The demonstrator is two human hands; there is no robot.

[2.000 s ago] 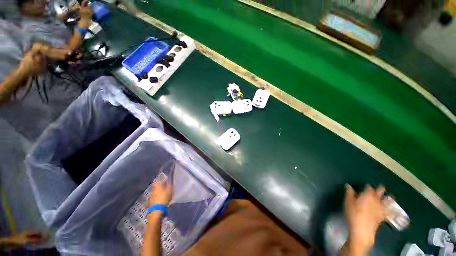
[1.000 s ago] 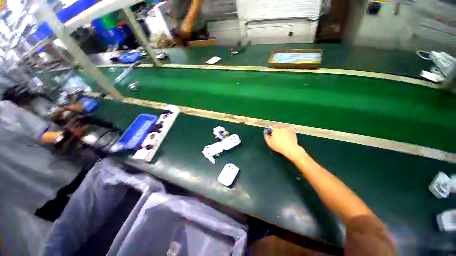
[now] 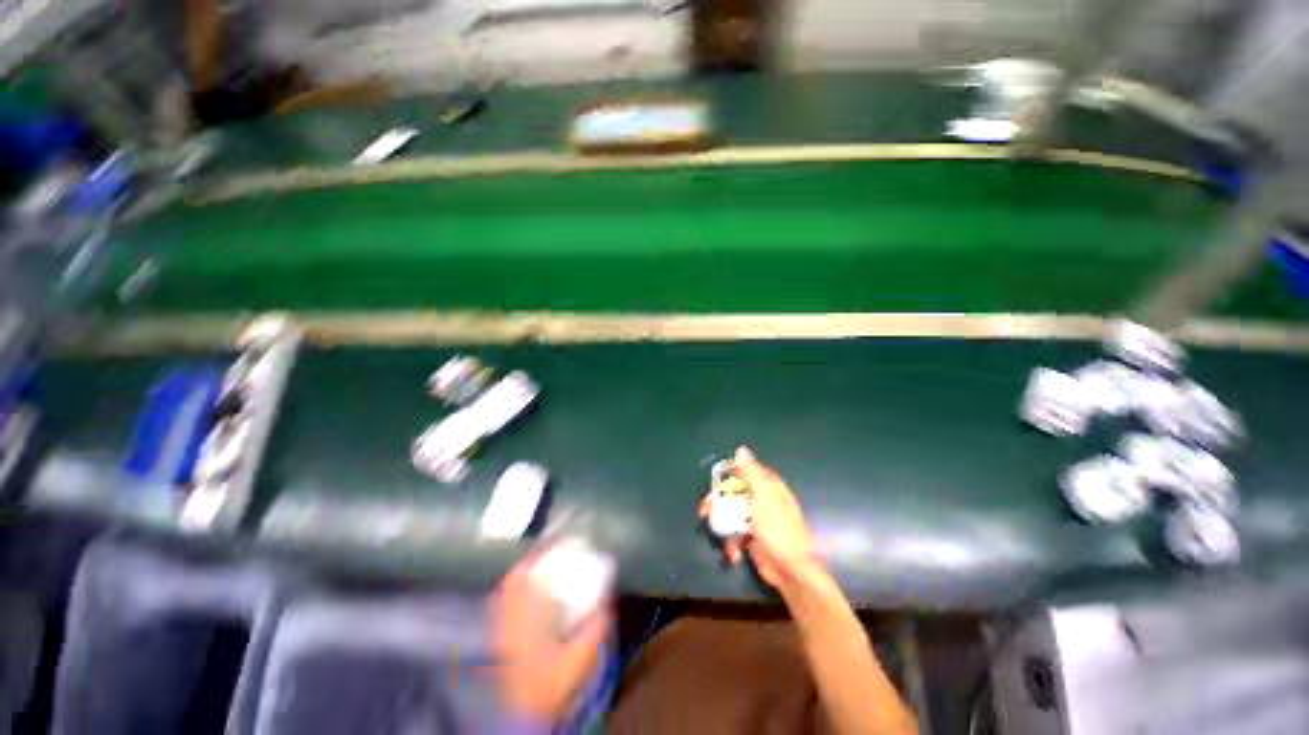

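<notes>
My right hand (image 3: 768, 524) is over the front of the dark green bench, closed on a small white inner assembly (image 3: 729, 503) with a yellow part showing. My left hand (image 3: 543, 632) is blurred at the bench's front edge and holds a white cover (image 3: 574, 577). To its upper left a single white cover (image 3: 514, 500) lies on the bench. Beyond it a small group of white pieces (image 3: 481, 417) lies together, details blurred. At the right several white adapters (image 3: 1148, 438) stand in a cluster.
A white fixture strip (image 3: 244, 424) and a blue tray (image 3: 175, 424) are at the left. Lined bins (image 3: 388, 653) are at the lower left. The green conveyor belt (image 3: 646, 237) runs beyond the bench. A brown-edged box (image 3: 640, 125) is on the far side.
The view has turned right and the adapter cluster shows fully. My right hand has come back from the belt edge towards me with the inner assembly. My left hand has come into view with a white cover.
</notes>
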